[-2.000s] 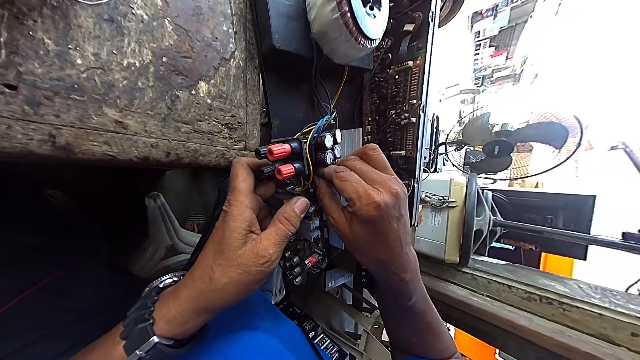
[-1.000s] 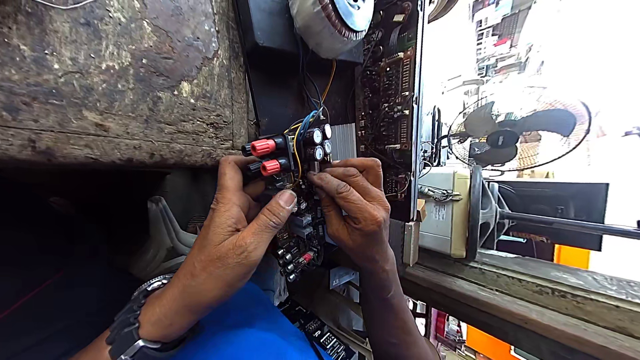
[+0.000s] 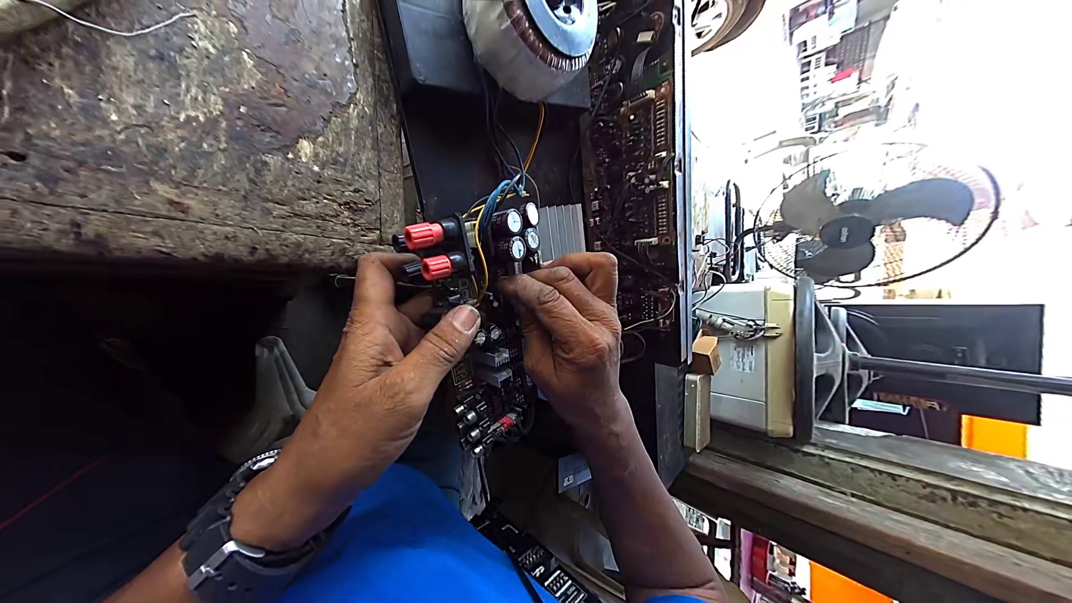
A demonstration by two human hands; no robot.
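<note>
My left hand grips the left edge of an amplifier circuit board, thumb on its face, fingers partly hidden behind. Red and black binding posts stick out just above that hand. My right hand holds the board's right side with bent fingers, right below a cluster of electrolytic capacitors; whether a small part is between the fingertips is hidden. Blue and yellow wires loop over the board and run up toward a toroidal transformer. Small finned heatsinks sit midway down the board.
A worn wooden bench top lies at the left. Behind the board is an open black chassis with another circuit board along its right side. Farther right stand a beige box, a speaker frame and a fan.
Both hands keep their hold on the board. The right hand's fingers have shifted slightly beside the capacitors, now more bent than two seconds ago.
</note>
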